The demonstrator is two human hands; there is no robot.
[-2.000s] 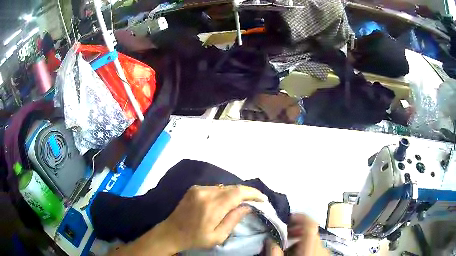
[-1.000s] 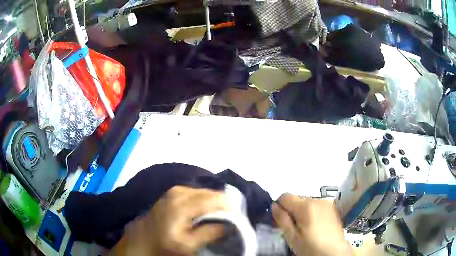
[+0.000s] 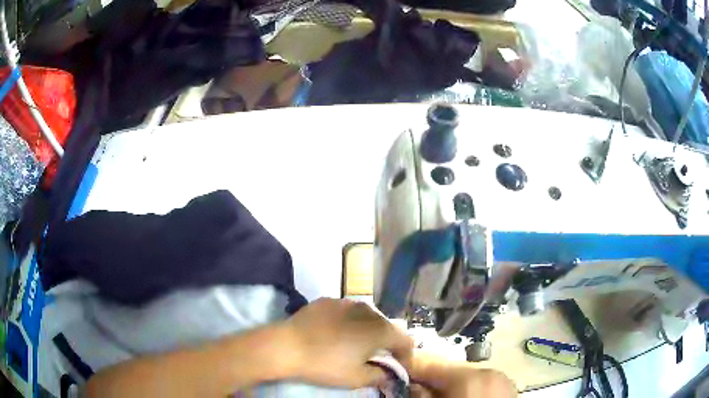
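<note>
The dark navy cloth (image 3: 171,249) lies in a heap on the table left of the machine, with light-grey fabric (image 3: 194,311) in front of it. My left hand (image 3: 346,342) holds a small edge of the garment with a pale band (image 3: 392,365), just left of and below the needle area. My right hand (image 3: 459,382), partly cut off by the bottom edge, meets it at the same edge. The fingertips of both hands are largely hidden. The white sewing machine head (image 3: 404,225) stands just behind and right of the hands.
Black-handled shears (image 3: 591,350) and yellow-green snips (image 3: 553,350) lie under the machine arm. A tan plate (image 3: 357,268) is set in the white table (image 3: 272,171). Dark cloth (image 3: 381,62) fills the trough behind. A red bag (image 3: 47,109) hangs at the left.
The view has turned right and closer to the machine. Both hands have brought the garment edge beside the needle area. More light-grey fabric now shows in front of the dark cloth.
</note>
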